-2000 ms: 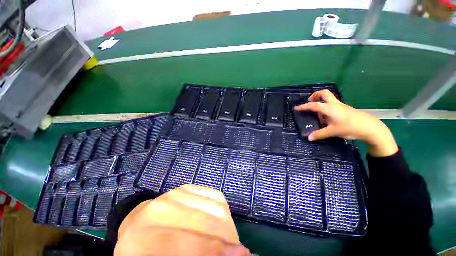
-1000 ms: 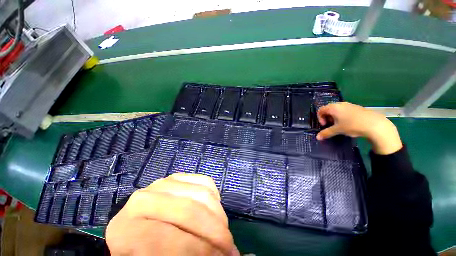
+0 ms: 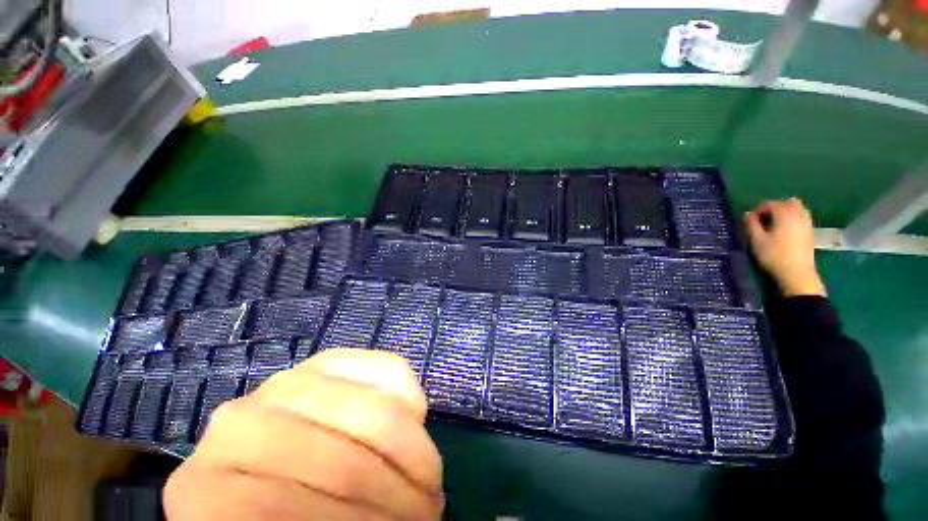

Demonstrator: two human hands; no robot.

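Observation:
The upper black blister tray (image 3: 748, 267) lies on the bench. Its far row holds several flat black phone-shaped units (image 3: 532, 206) with small pale logos. That row's rightmost pocket is empty, as are the middle and near rows. My right hand (image 3: 784, 242) is just off the tray's right edge, fingers curled with a small gap, nothing visible in it. My left hand (image 3: 310, 443) is a large closed fist at the bottom, over the tray's near left part. Whatever it may hold is hidden.
Another ribbed black tray (image 3: 209, 328) lies at the left, partly overlapped. A green conveyor (image 3: 407, 142) runs beyond a pale rail. A grey metal box (image 3: 102, 132) stands far left. A label roll (image 3: 702, 47) lies on the far ledge; a metal upright (image 3: 901, 209) stands right.
A unit that my right hand held went into the sixth far-row pocket. The right hand then moved right, off the tray. My left fist stayed low; the view has shifted slightly.

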